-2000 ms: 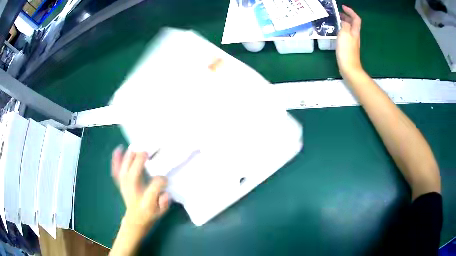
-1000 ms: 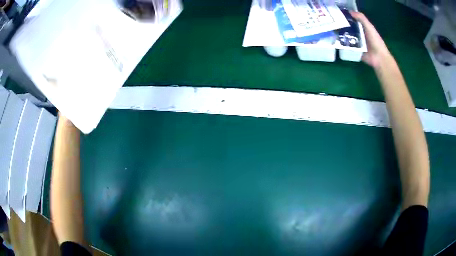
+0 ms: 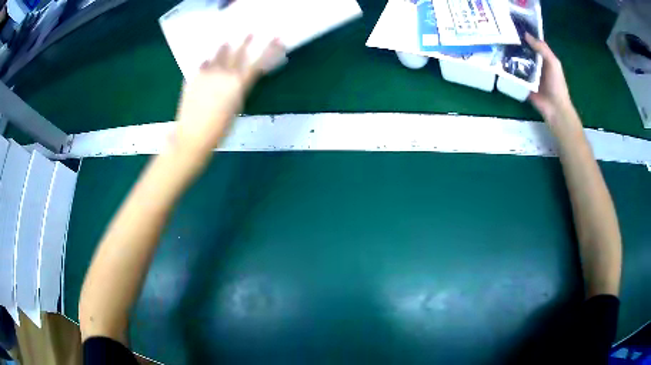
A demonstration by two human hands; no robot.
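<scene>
A white retail box [image 3: 285, 20] lies on the green belt beyond the rail, at the top left of centre. My left hand [image 3: 232, 68] is at its near side, blurred; I cannot tell whether the fingers grip it. A loaded white inner tray [image 3: 465, 73] with rounded cups underneath is at the top right of centre. White and blue printed papers [image 3: 475, 23] and a dark item under clear film [image 3: 520, 63] lie on it. My right hand [image 3: 549, 75] holds the tray's right end, thumb on top and the other fingers mostly hidden.
A long white edge rail [image 3: 342, 132] separates the green table [image 3: 321, 235] from the belt. Stacked empty white boxes [image 3: 36, 228] stand at the left, above brown cardboard [image 3: 46, 342]. Another white box [image 3: 635, 60] with a dark picture is on the belt at the far right.
The white box has gone from over the table to the far left, then right onto the belt area. My left hand has moved forward. The tray has shifted right and tilts slightly in my right hand.
</scene>
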